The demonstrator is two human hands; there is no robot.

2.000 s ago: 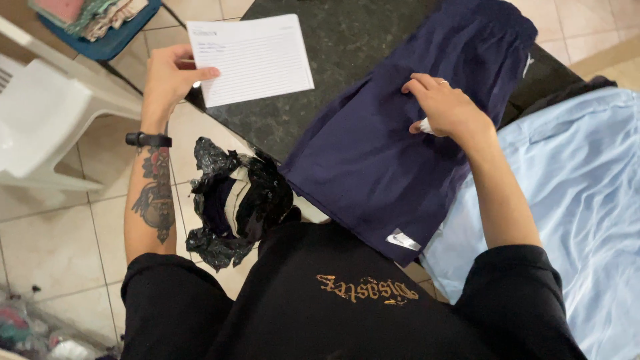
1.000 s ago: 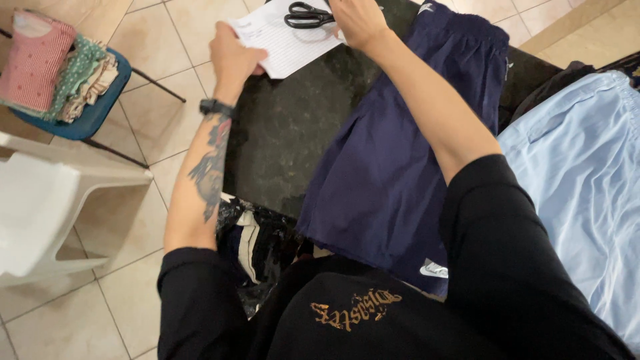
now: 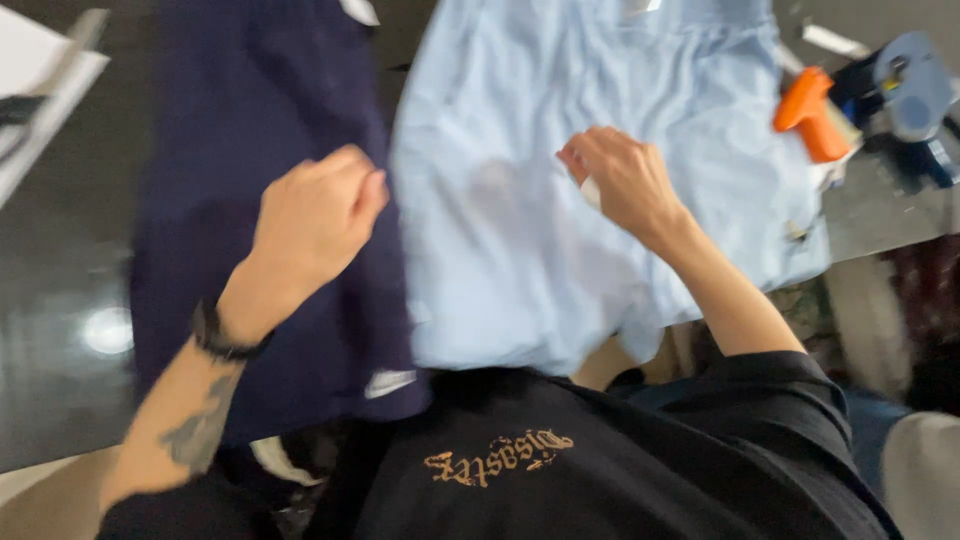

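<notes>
Navy shorts with a white logo lie flat on the dark stone tabletop. Beside them, light blue shorts are spread out, somewhat wrinkled. My left hand, fingers curled, is above the right part of the navy shorts; nothing shows in it. Over the light blue shorts is my right hand, its fingers bent down and something small and white by its thumb; whether it grips this is unclear. White paper lies at the upper left with a blurred dark object on it, partly out of frame.
An orange tool, perhaps a handle or dispenser, lies at the upper right by a blue and black object. The tabletop ends near my body. A pale rounded thing stands at the lower right.
The view has shifted right and closer to the table. Both hands have left the paper; the left is now over the navy shorts, the right over the light blue ones.
</notes>
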